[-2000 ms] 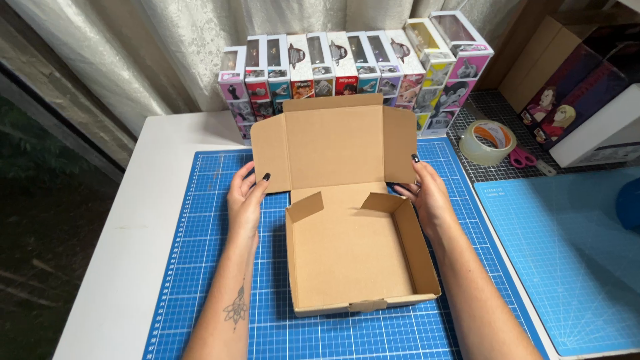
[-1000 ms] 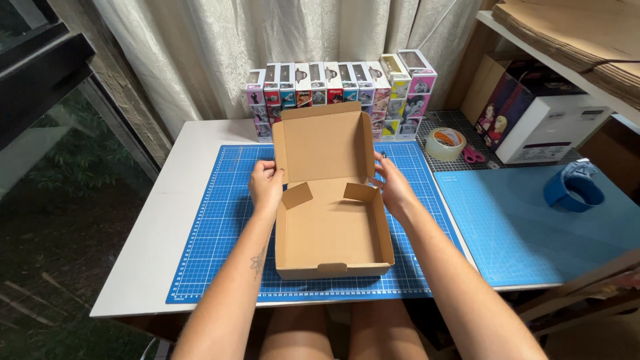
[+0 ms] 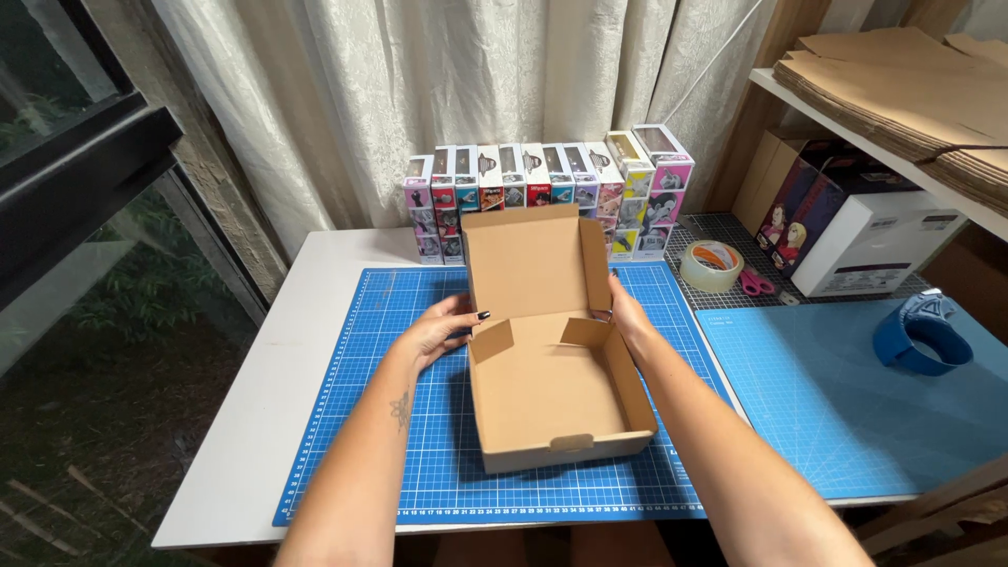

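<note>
An empty brown cardboard mailer box (image 3: 547, 386), its lid raised, stands over the blue gridded cutting mat (image 3: 429, 488). My left hand (image 3: 437, 329) grips the box's left side near the lid hinge, thumb on the edge. At the right side by the hinge, my right hand (image 3: 626, 307) holds the side flap and wall; part of its fingers are hidden behind the cardboard. Both lid side flaps fold inward or upright, and two small corner tabs angle in over the box's back. The front wall has a small tuck tab.
A row of several figure boxes (image 3: 551, 173) stands behind. To the right are a clear tape roll (image 3: 711, 266), pink-handled scissors (image 3: 757, 282), a white box (image 3: 874, 244), a second blue mat (image 3: 795, 394) and a blue tape dispenser (image 3: 921, 339). Flat cardboard (image 3: 890, 87) lies on a shelf.
The lid's side flaps, spread outward two seconds ago, are now folded in, with the right one plainly upright. Both hands stay at the box's sides. The view has pulled back.
</note>
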